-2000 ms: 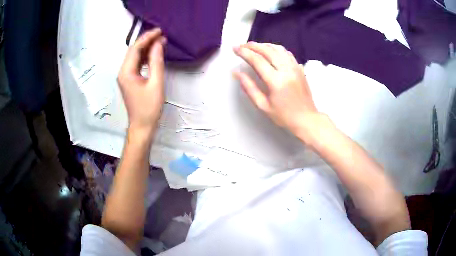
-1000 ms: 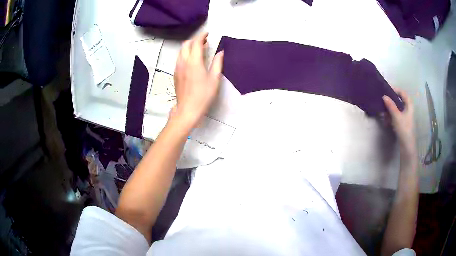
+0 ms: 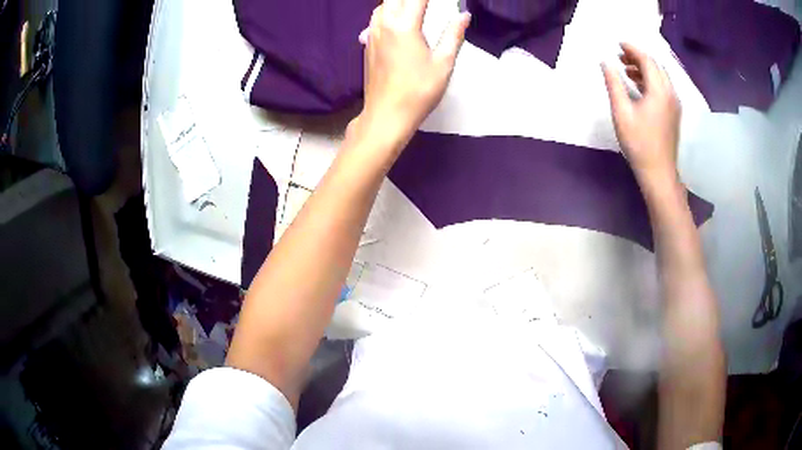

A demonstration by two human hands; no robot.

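A long curved purple fabric band (image 3: 536, 185) lies flat across the white table, angled at its ends. My left hand (image 3: 413, 57) is above the table beyond the band's left end, fingers apart and empty, its fingertips near the top edge. My left forearm crosses in front of the band's left end. My right hand (image 3: 648, 110) is above the band's right part, fingers curled apart, holding nothing that I can see. My right forearm hides part of the band's right end.
Purple panels lie at the far left (image 3: 303, 61), far middle (image 3: 519, 22) and far right (image 3: 725, 53). A narrow purple strip (image 3: 259, 220) crosses the left table edge. Shears (image 3: 768, 264) lie at right. A white pattern piece (image 3: 190, 154) lies at left.
Both hands have left the purple band and moved farther up the table, the right one also inward. The band and other table items sit lower in view.
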